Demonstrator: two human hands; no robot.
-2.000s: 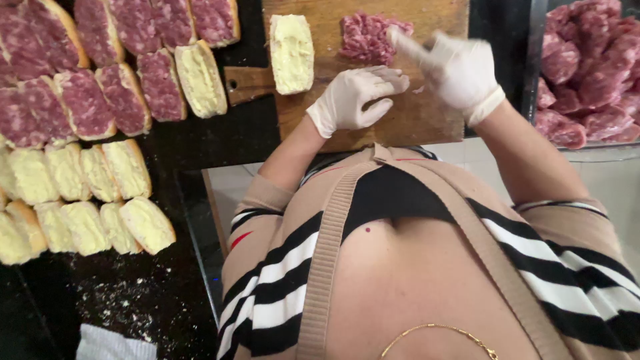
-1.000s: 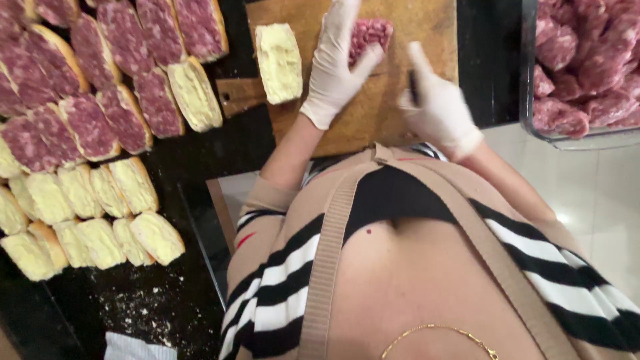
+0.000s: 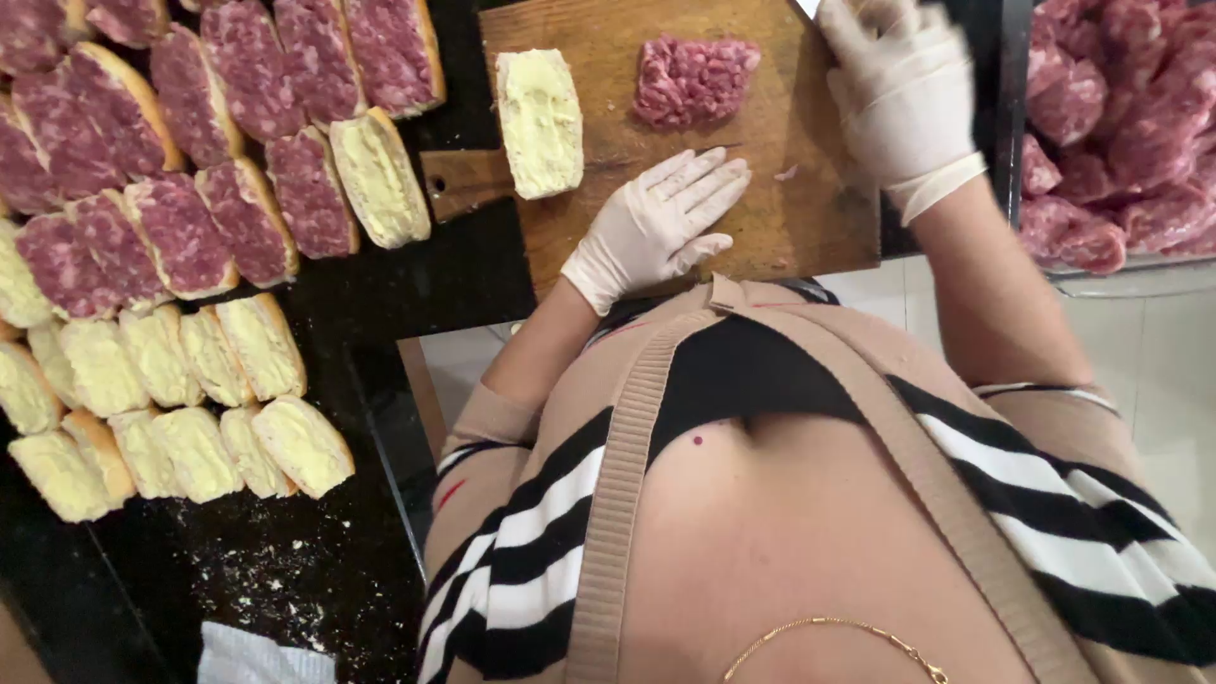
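A flattened patch of chopped raw meat (image 3: 696, 81) lies on the wooden cutting board (image 3: 807, 223). Just below it my left hand (image 3: 665, 223), in a whitish glove, rests palm down on the board with nothing in it. My right hand (image 3: 902, 100), gloved too and slightly blurred, is over the board's upper right edge. The tip of a pale metal blade, apparently a knife (image 3: 807, 8), shows beside its fingers; the handle is hidden under them. A half of a bread roll with a pale yellow spread (image 3: 540, 123) lies at the board's left side.
Rows of roll halves topped with raw meat (image 3: 252, 71) fill the upper left of the black counter (image 3: 380, 294). Below them are roll halves with yellow spread (image 3: 195, 451). Crumbs and a whitish cloth (image 3: 266, 655) lie lower down. A clear tray (image 3: 1130, 275) of raw meat pieces stands at right.
My left hand has moved from the meat's left side to just below it. The right hand has moved up to the board's upper right. The meat now lies in a wider, uncovered patch.
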